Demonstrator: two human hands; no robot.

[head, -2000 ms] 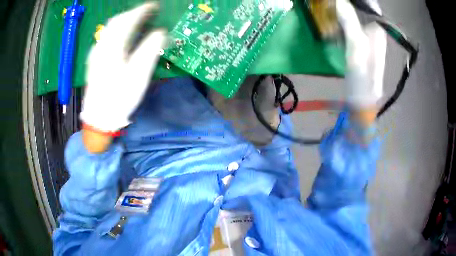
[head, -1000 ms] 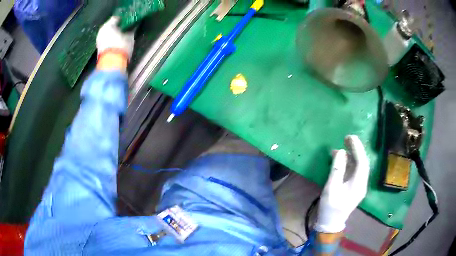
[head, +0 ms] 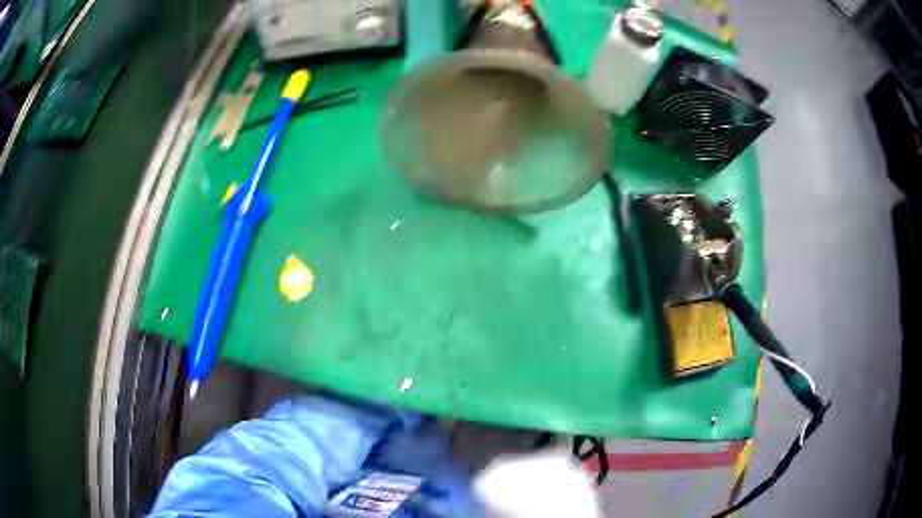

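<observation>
A blurred white glove [head: 536,488], apparently my right hand, is cut off by the bottom edge; its fingers and anything in them cannot be made out. My left hand is not visible; only a blue sleeve shows at the lower left. The blue solder sucker [head: 227,273] with its yellow end lies on the left of the green mat [head: 475,324], its pale nozzle past the front edge. A yellow lump [head: 296,278] lies right of it. The iron stand [head: 693,243] stands at the right, with a corded tool in it and a yellow-brown sponge [head: 700,337] in front.
A wide dull fume hood [head: 495,132] hangs over the rear middle. A white bottle [head: 627,61] and a black fan [head: 705,111] stand at the rear right, a grey-white box [head: 329,25] at the rear left. Black tweezers [head: 313,103] lie near the sucker. A dark conveyor runs along the left.
The view has swung right from the conveyor. My left hand, last seen at a green board over the conveyor, has left view. The other glove is lower, at the bottom edge.
</observation>
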